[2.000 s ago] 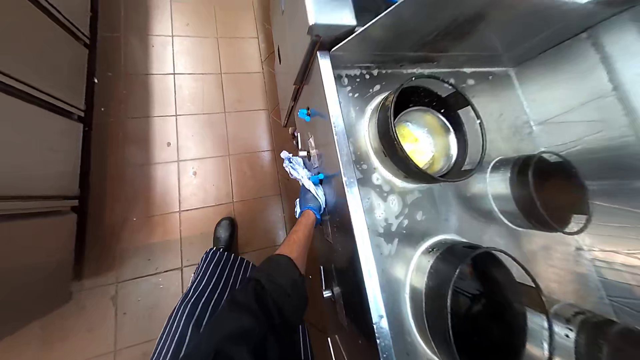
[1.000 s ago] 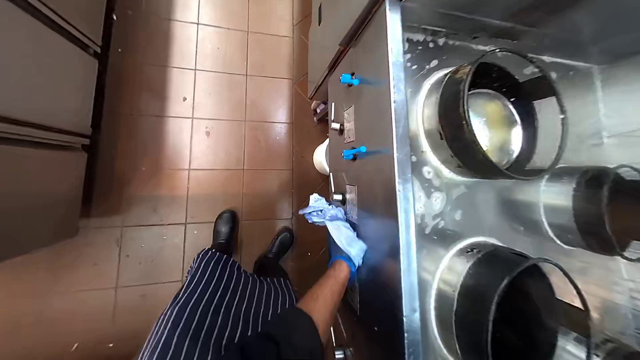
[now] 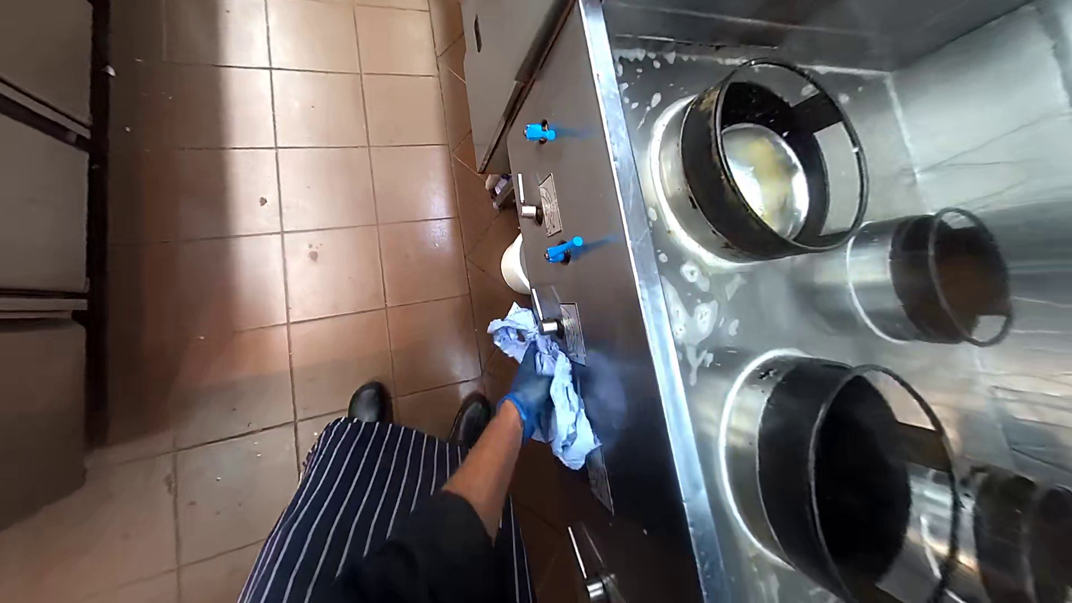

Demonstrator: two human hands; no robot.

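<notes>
My right hand point(image 3: 529, 387), in a blue glove, is closed on a crumpled light-blue cloth point(image 3: 568, 419). It is at the dark front panel point(image 3: 615, 352) of a steel cooking range, just below a metal lever knob point(image 3: 549, 326). One end of the cloth lies by this knob and the rest hangs down past my hand. Farther up the panel are a blue valve handle point(image 3: 564, 249), another lever knob point(image 3: 529, 211) and a second blue handle point(image 3: 539, 132). My left hand is out of view.
Black ring-shaped burner stands point(image 3: 712, 176) rise from the wet, sudsy steel range top point(image 3: 699, 322), whose raised metal edge point(image 3: 649, 285) runs beside the panel. A white round container point(image 3: 514, 266) is partly under the range. Cabinets point(image 3: 42, 193) line the left side of the tiled floor point(image 3: 331, 260).
My right hand stays on the cloth near the front panel. The cloth now bunches beside the lever knob and hangs lower past my hand than one second ago. The view has shifted.
</notes>
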